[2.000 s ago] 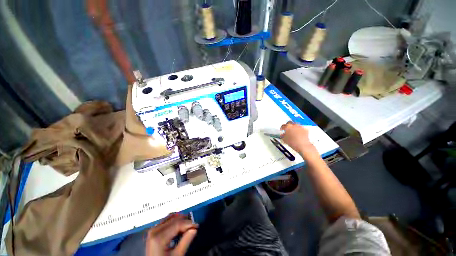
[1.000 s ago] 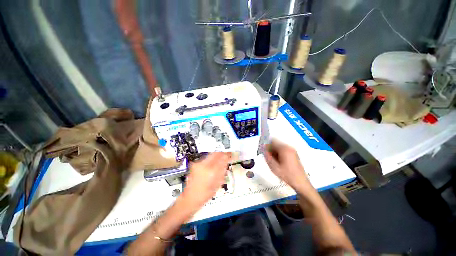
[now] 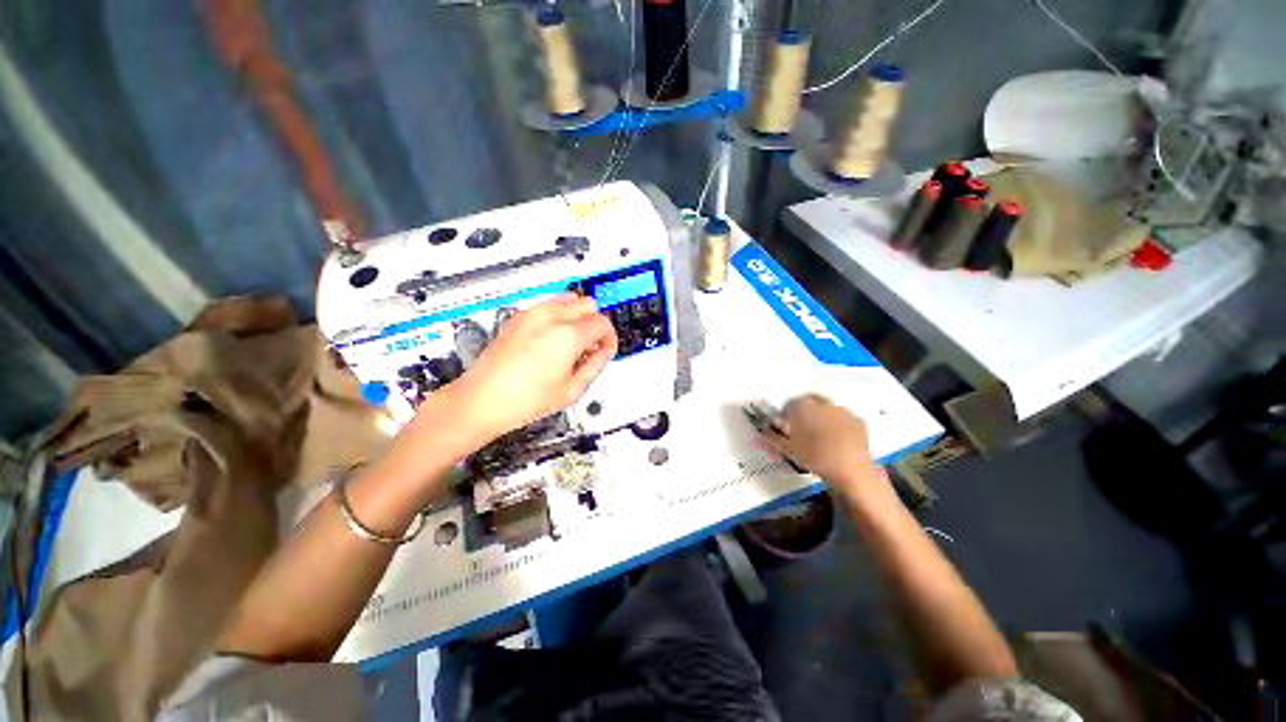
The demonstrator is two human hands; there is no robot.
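Observation:
The white overlock machine (image 3: 635, 402) stands on the table, its looper area (image 3: 515, 451) dark and exposed. My left hand (image 3: 543, 360) is raised before the machine front, just left of the lit control panel (image 3: 631, 303). Its fingertips are pinched together; no thread between them can be made out. It covers part of the tension knobs (image 3: 468, 339). My right hand (image 3: 825, 435) is low over the table right of the machine, its fingers at the dark thread snips (image 3: 762, 419). The fingers partly hide the snips, and the grip is unclear.
Brown cloth (image 3: 212, 423) is heaped left of the machine. The thread stand (image 3: 726, 169) with tan cones (image 3: 863, 127) is behind it. A small spool (image 3: 714, 257) is beside the head. A side table (image 3: 1037, 339) holds black thread cones (image 3: 956, 230).
My left hand has risen from the looper area to the panel's left side. My right hand has moved from beside the machine head down to the snips. The camera view has shifted.

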